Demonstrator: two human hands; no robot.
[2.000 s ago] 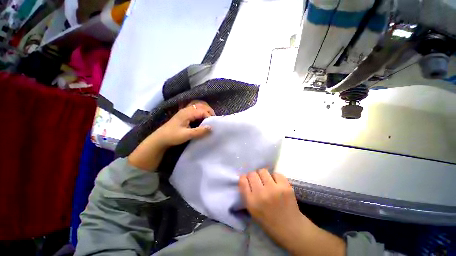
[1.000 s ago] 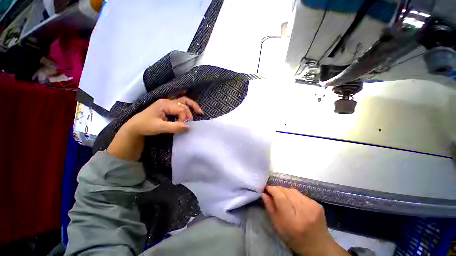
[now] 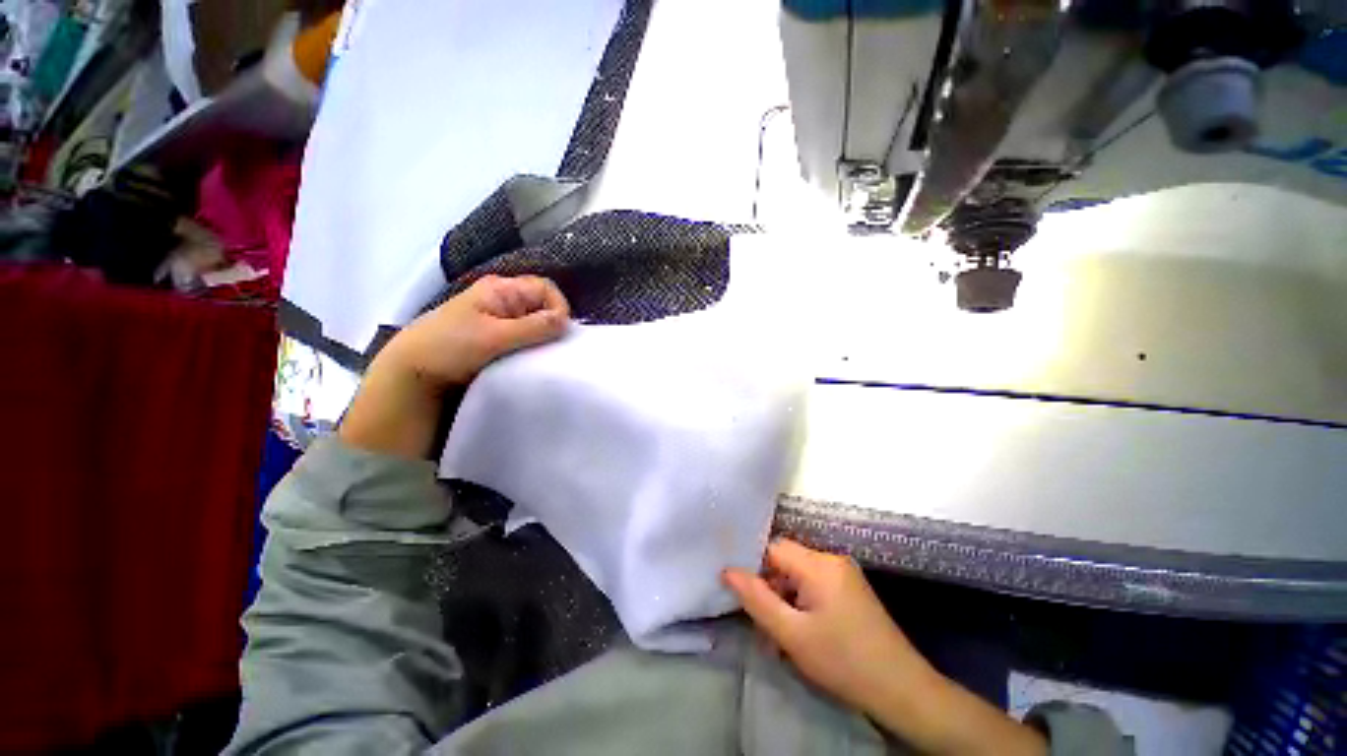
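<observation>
A white-backed piece (image 3: pixel 628 443) hangs over the table's front edge toward my lap. My left hand (image 3: pixel 495 328) grips its upper left edge, fingers curled, beside the dark tweed-like fabric (image 3: pixel 650 269). My right hand (image 3: pixel 820 609) pinches its lower right edge between thumb and fingers. The tweed lies on the table above the white piece and also hangs down below my left forearm. The presser foot area (image 3: pixel 872 207) of the sewing machine is up and right of the fabric, apart from it.
A large white panel with a dark edge (image 3: pixel 436 133) lies at upper left. A dark red cloth (image 3: pixel 133 488) hangs at left. A measuring tape (image 3: pixel 960 558) runs along the table's front edge. A blue basket (image 3: pixel 1300 702) is at lower right. Piled scraps are at upper left.
The white piece is spread wider and smoother. My left hand has closed on its upper left edge. My right hand has moved down from its earlier place on the piece.
</observation>
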